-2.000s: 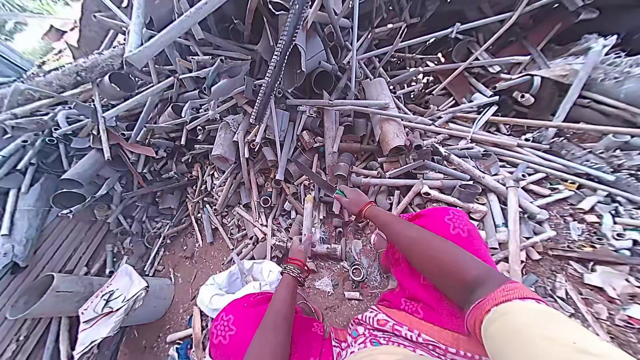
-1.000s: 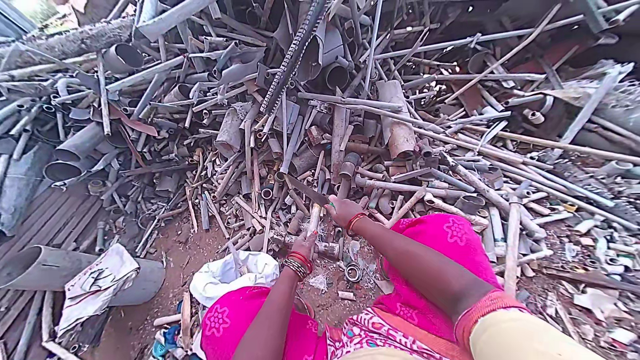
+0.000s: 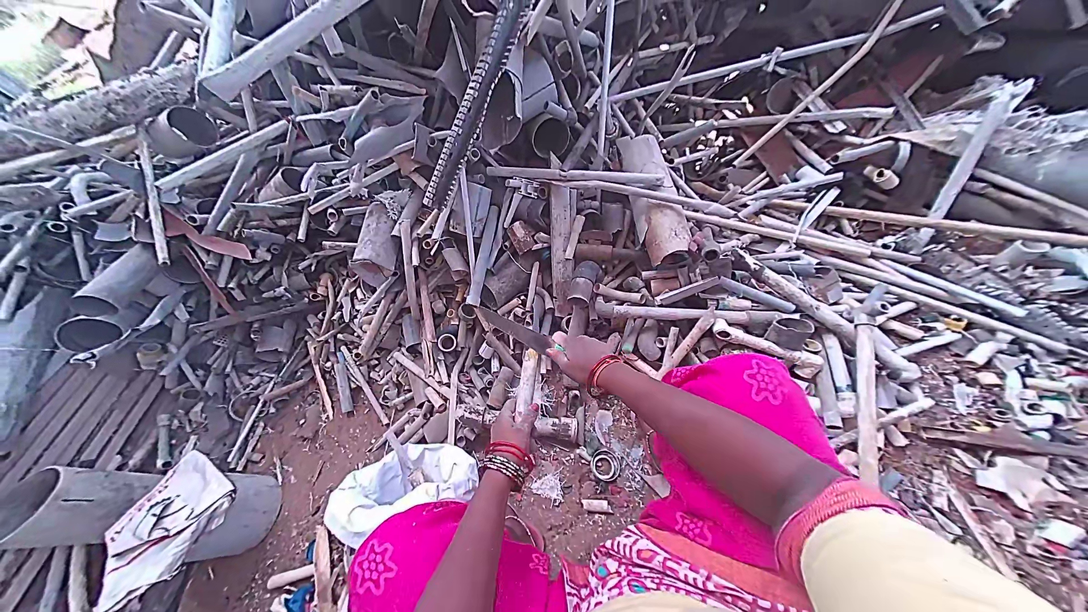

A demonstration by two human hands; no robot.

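Note:
My left hand (image 3: 512, 427) is closed around the lower part of a short whitish pipe (image 3: 528, 379), which stands roughly upright. A knife with a long dark blade (image 3: 514, 330) is in my right hand (image 3: 580, 355), its tip pointing up and left, the blade near the pipe's top end. Whether blade and pipe touch, I cannot tell. The handle is hidden by my fingers. Below the pipe, a thicker piece of pipe (image 3: 557, 427) lies crosswise on the ground, partly behind my left hand. Pale shavings (image 3: 548, 486) lie near a round pipe fitting (image 3: 605, 465).
A heap of pipes and pipe offcuts (image 3: 408, 255) rises ahead and to both sides. An open white sack (image 3: 404, 493) sits by my left knee. At the far left a wide grey pipe (image 3: 76, 506) has a white cloth or bag (image 3: 166, 531) over it. Long poles (image 3: 918, 223) stretch right.
The knife and my right hand have shifted slightly relative to the pipe. Both hands keep their hold. The view has moved a little.

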